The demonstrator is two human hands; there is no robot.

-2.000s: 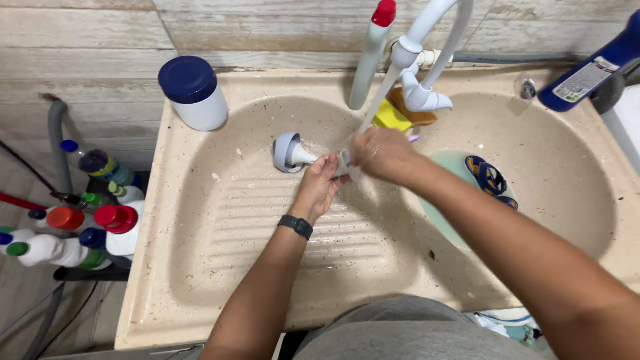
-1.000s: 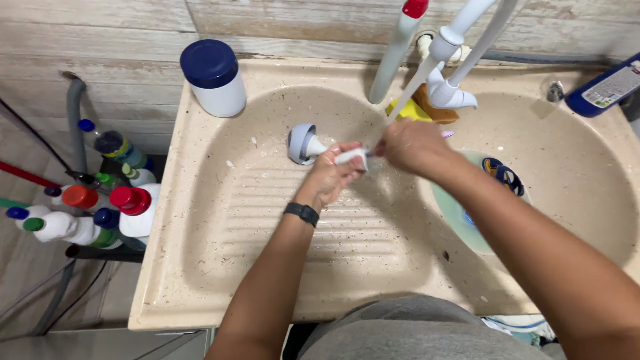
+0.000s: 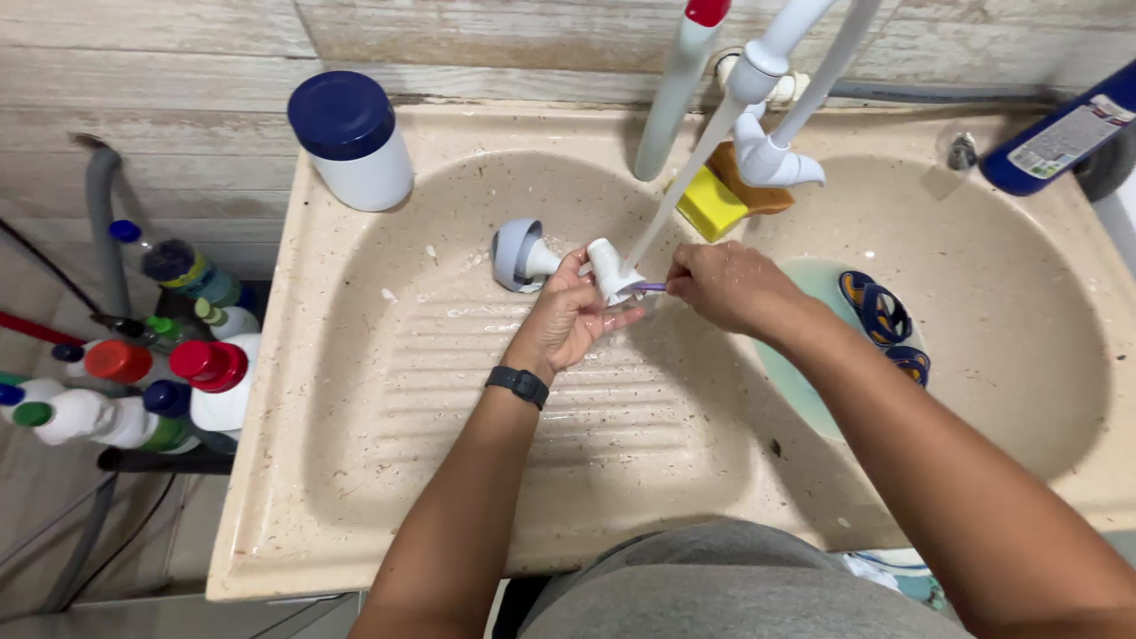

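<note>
My left hand (image 3: 572, 311) holds a small white plastic pipe fitting (image 3: 609, 269) over the ribbed basin of the beige double sink (image 3: 541, 417). Water from the white plastic faucet (image 3: 756, 75) runs down onto it. My right hand (image 3: 732, 282) grips a thin purple handle (image 3: 653, 287), whose far end reaches into the fitting's lower opening; that end is hidden. Just left of my left hand, a grey and white plastic piece (image 3: 522, 256) with a rounded head lies in the basin.
Behind the basin are a white jar with a blue lid (image 3: 357, 146), a red-capped bottle (image 3: 672, 102), a yellow sponge (image 3: 712, 204) and a blue bottle (image 3: 1056, 142). The right basin holds cloudy water with dark blue straps (image 3: 877, 311). Several cleaning bottles (image 3: 209, 366) stand at left.
The fitting has been turned in my left hand and now stands more upright, its opening toward my right hand. The purple handle now shows plainly.
</note>
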